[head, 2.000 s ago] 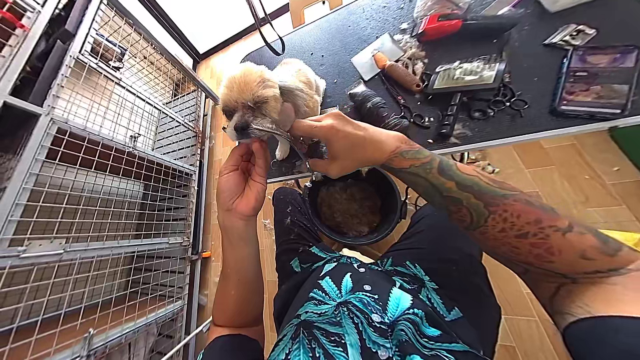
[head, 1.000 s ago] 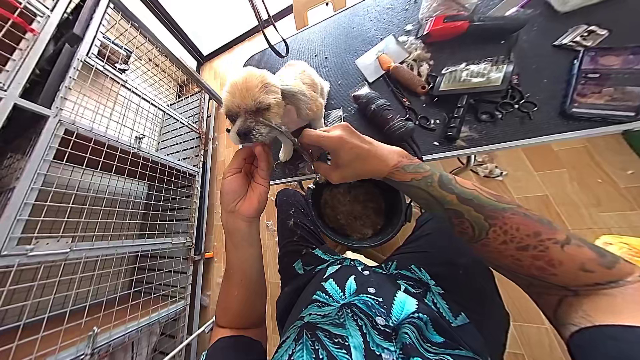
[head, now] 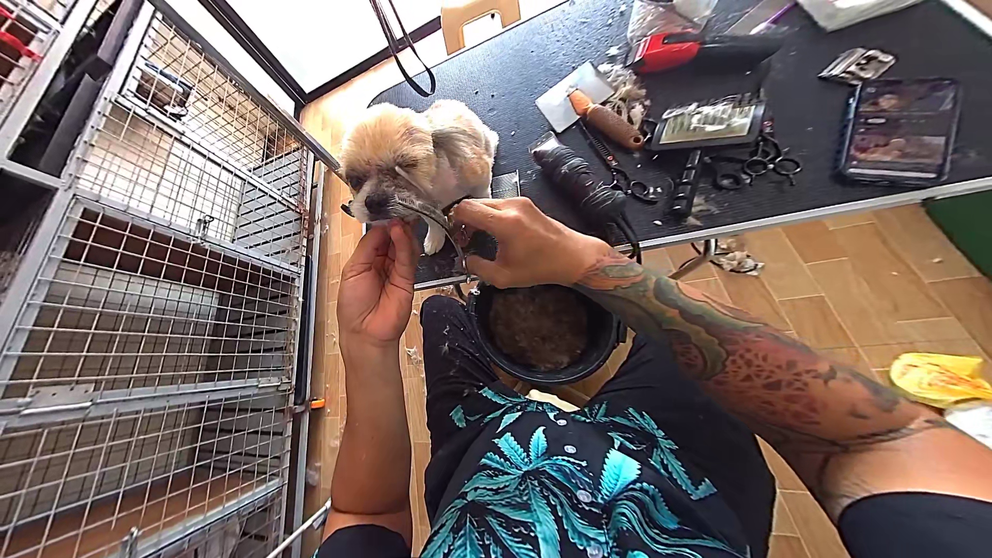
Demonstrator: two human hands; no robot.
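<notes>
A small cream and tan dog point(head: 391, 147) is on the black grooming table point(head: 519, 108), its head over the near left edge. My left hand point(head: 377, 279) is raised under its muzzle, thumb and fingertips pinched at the chin; fur or skin between them is too small to tell. My right hand point(head: 527, 240) has its fingers in the handles of curved grooming scissors point(head: 434, 217), whose blades lie along the side of the muzzle. A black bucket point(head: 478, 329) holding cut hair stands below the table edge, between my legs.
On the table lie a cordless clipper point(head: 577, 182), a brown-handled brush point(head: 612, 124), a slicker brush point(head: 709, 124), several scissors point(head: 767, 163), a red and black clipper point(head: 666, 53) and a phone point(head: 899, 132). Wire cages point(head: 155, 310) line the left. A yellow bag point(head: 942, 377) is at right.
The scissors have shifted slightly at the muzzle, and my right hand has moved a little with them. My left hand stays at the chin.
</notes>
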